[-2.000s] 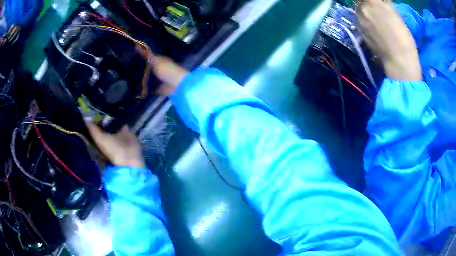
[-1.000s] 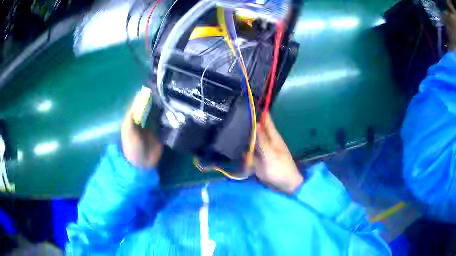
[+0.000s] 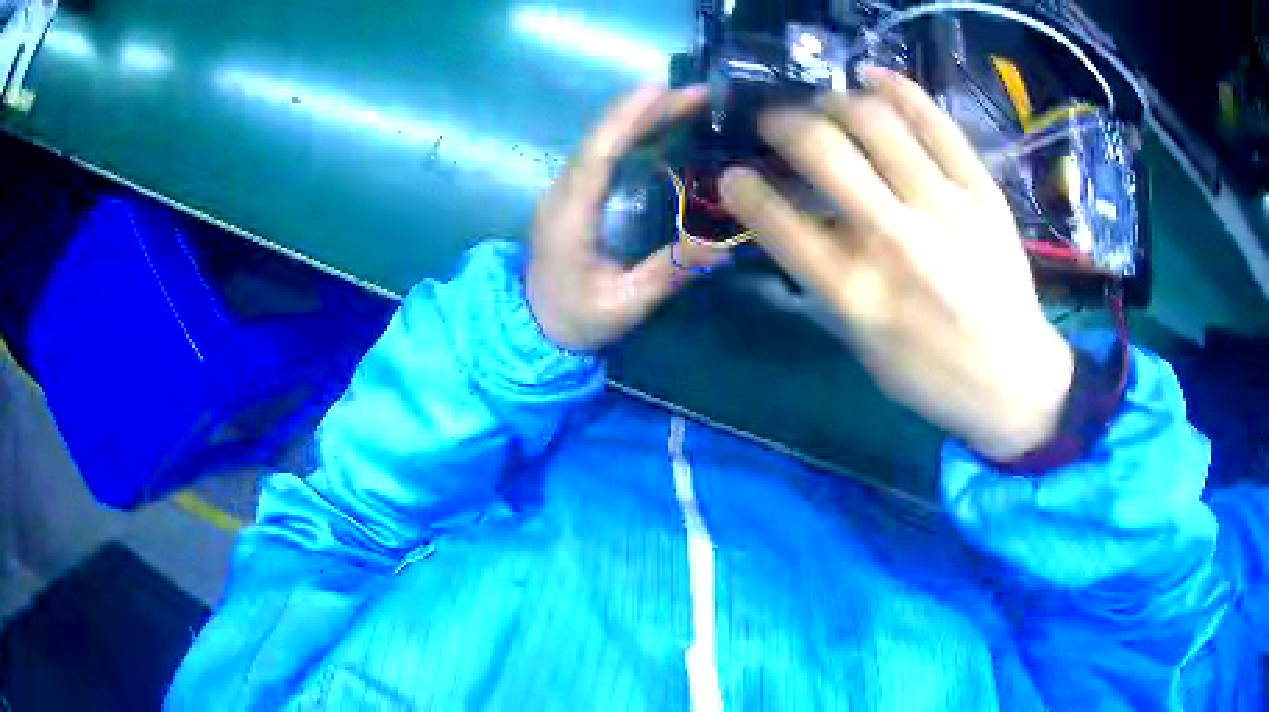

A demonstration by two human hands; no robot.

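Observation:
The open black projector housing [image 3: 960, 56] stands at the bench's front edge, its top cut off by the picture's rim. A blue board [image 3: 1106, 195] is at its right end and a white cable [image 3: 1030, 20] arches over it. My left hand [image 3: 605, 223] is curled around the housing's left end, thumb and fingers apart around a dark round part. My right hand [image 3: 905, 251], blurred, reaches over the housing, fingers bent down at its near left part. Thin yellow and red wires [image 3: 685, 209] show between the hands. What the right fingertips touch is unclear.
The glossy green bench mat [image 3: 348, 125] runs left and behind, with its front edge close to my body. A blue bin or chair [image 3: 125, 348] stands on the floor at left. A dark red band [image 3: 1092, 410] is on my right wrist. Blue cloth shows at the right rim.
The housing now lies farther right in view and is turned, with the blue board at right. My left hand has moved to its left end; my right hand has moved over its top.

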